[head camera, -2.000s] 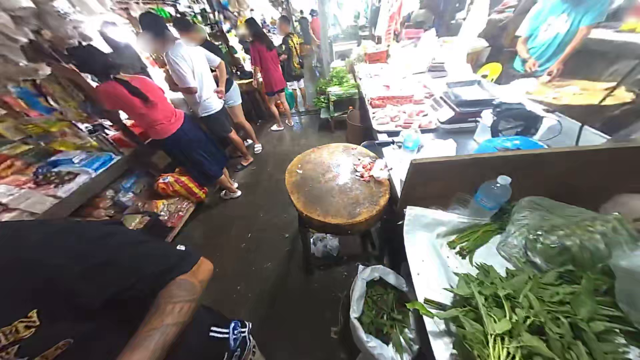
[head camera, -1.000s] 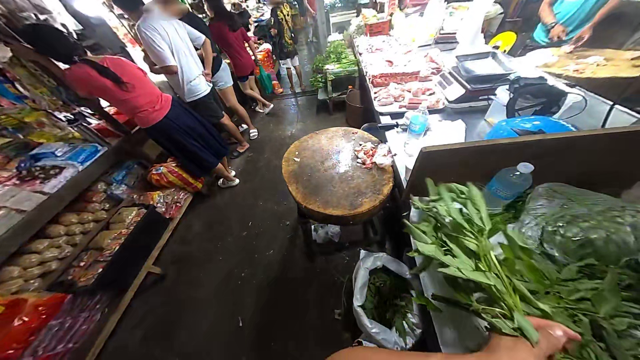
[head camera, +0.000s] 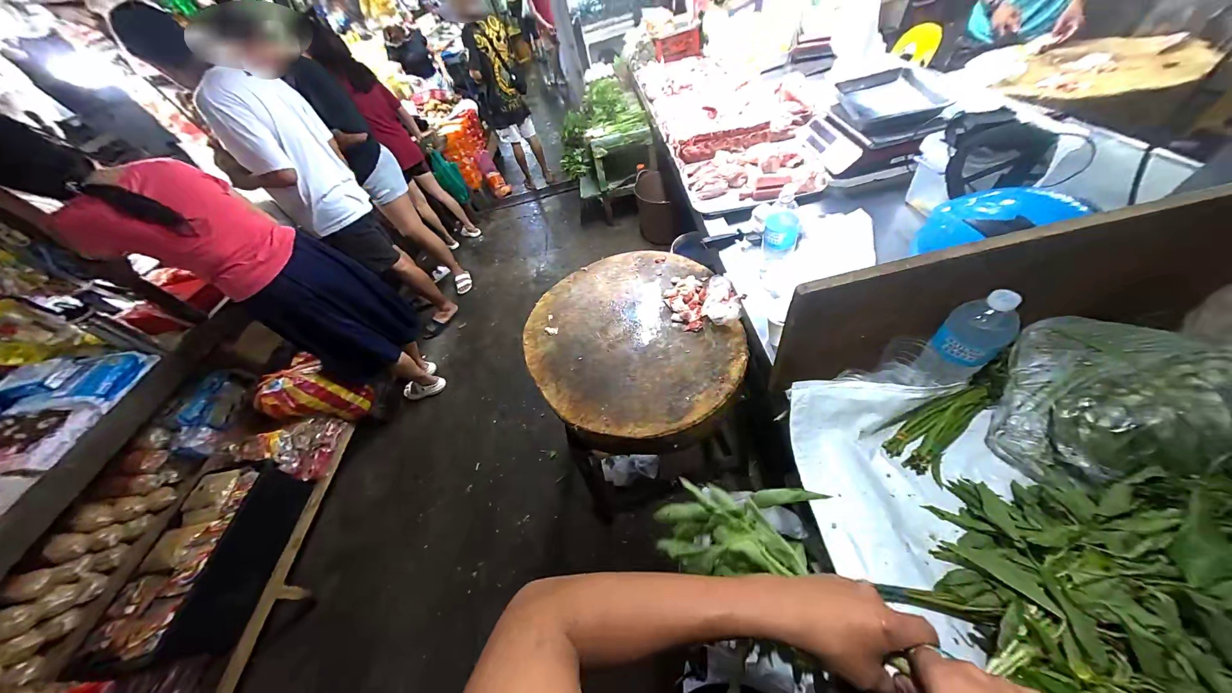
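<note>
My left hand (head camera: 861, 630) reaches in from the bottom centre, closed on the stems of a bunch of leafy greens (head camera: 741, 539), whose leaves show beyond the forearm. At the bottom edge, my right hand (head camera: 953, 674) meets the left one at the stems; most of it is cut off, so its grip is unclear. To the right lies a heap of leafy greens (head camera: 1097, 568) on a white sheet (head camera: 842, 462). Behind it are a tied bundle of stems (head camera: 929, 433) and a clear plastic bag of greens (head camera: 1126, 395).
A round wooden chopping block (head camera: 626, 366) on a stand holds meat scraps (head camera: 693, 303). A wooden partition (head camera: 1011, 269) separates the greens from the meat counter, with a bottle (head camera: 972, 332) beside it. People stand along the packaged-goods stall (head camera: 279, 549) at left.
The bunch of greens, over the heap one second ago, is now further left, past the table edge, its leaves pointing left. My right hand has come into view beside the left.
</note>
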